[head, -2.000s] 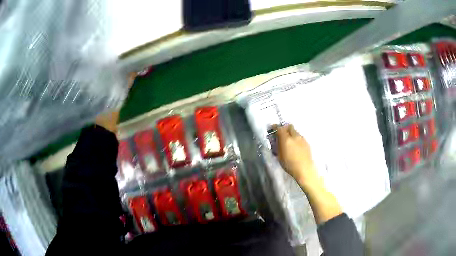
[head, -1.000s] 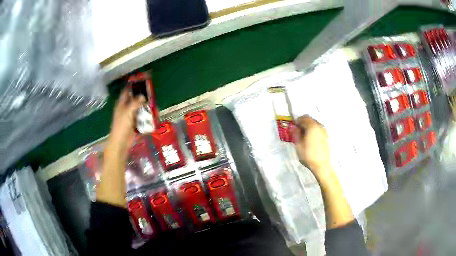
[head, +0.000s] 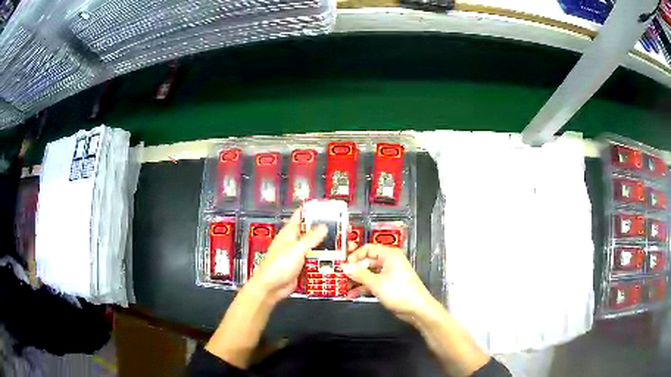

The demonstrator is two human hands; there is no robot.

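Note:
A red keypad phone (head: 326, 283) is held upright, face up, over the middle of the phone tray. Its screen is grey and its red keys face me. My left hand (head: 285, 258) grips it from the left, with the thumb over the lower screen. My right hand (head: 386, 278) has its fingertips on its right edge, beside the top of the keys. Whether a separate front film lies on it, I cannot tell. The clear phone tray (head: 202, 250) holds two rows of red phones, backs up with pale labels; my hands hide part of the lower row.
White liner sheets (head: 515, 243) lie right of the tray. A stack of film trays (head: 66, 213) with black outlines on top stands left. Another phone tray (head: 605, 243) is far right. Beyond run the green belt (head: 353, 96) with small red phones, silvery tray piles (head: 199, 33) and a grey post (head: 588, 81).
My left hand has brought the phone from the belt side to the tray's middle. My right hand has left the white sheets, where it held a thin red-keyed film, and joined it. The view has turned.

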